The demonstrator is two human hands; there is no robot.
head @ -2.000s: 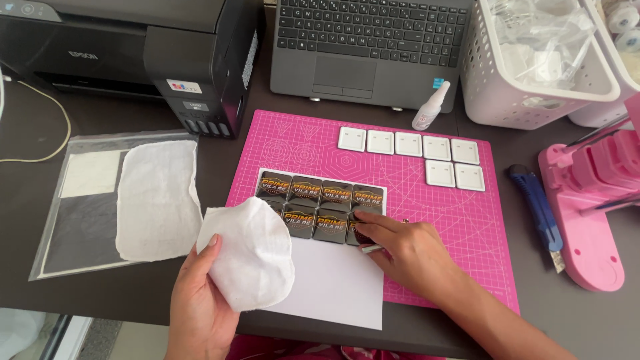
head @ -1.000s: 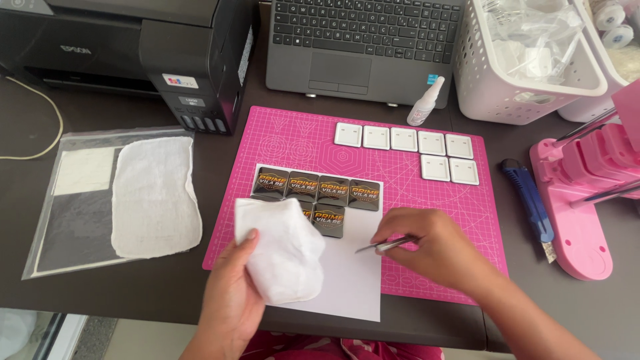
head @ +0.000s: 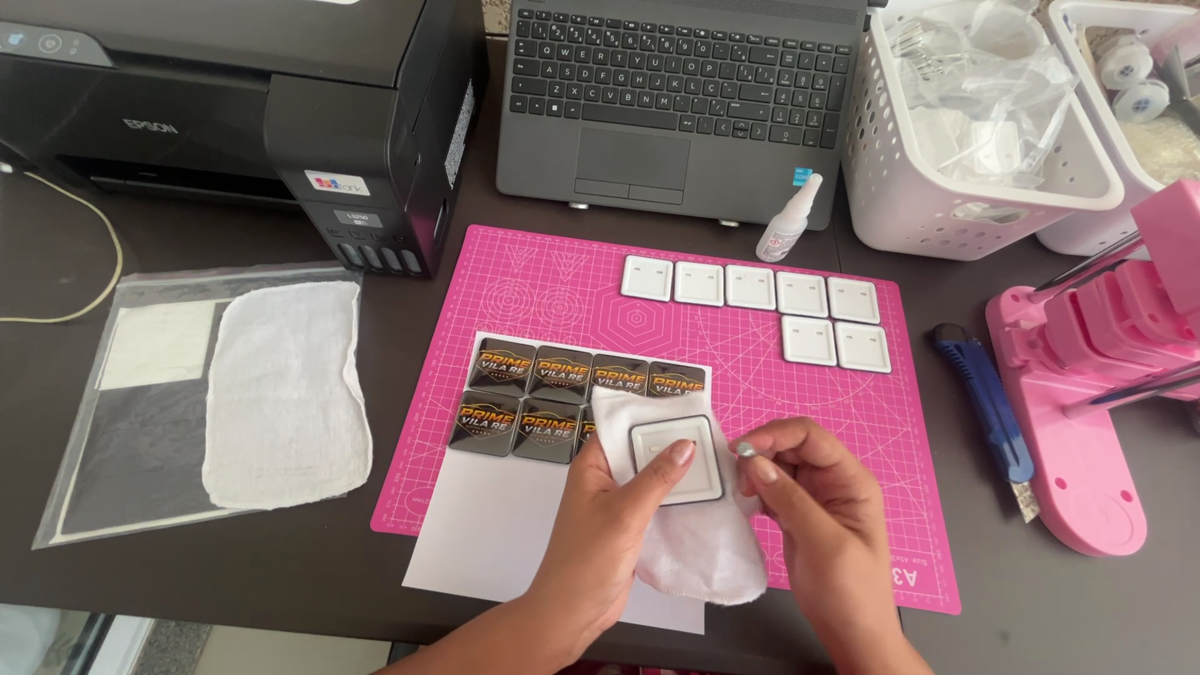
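Observation:
My left hand (head: 609,506) holds a white cloth (head: 698,553) with a square badge (head: 677,459) lying on it, its white back up and my thumb on that back. To the right, my right hand (head: 816,506) pinches a small metal piece (head: 746,450) between thumb and fingers, close to the badge but apart from it. Behind the cloth, printed square badges (head: 487,424) stand in two rows on a white paper sheet (head: 487,525). Several white square backs (head: 750,287) lie in rows on the pink cutting mat (head: 581,319).
A glue bottle (head: 787,225) stands near the laptop (head: 656,122). A blue utility knife (head: 984,412) with bare blade and a pink press (head: 1078,450) are at right. At left are a printer (head: 216,122), a folded cloth (head: 286,403) and a plastic sleeve (head: 131,450). White baskets (head: 994,220) fill the back right.
The cloth in my left hand now has a badge on it, white back up. My right hand, which was at the printed badges and then drew away from them, is now beside the cloth.

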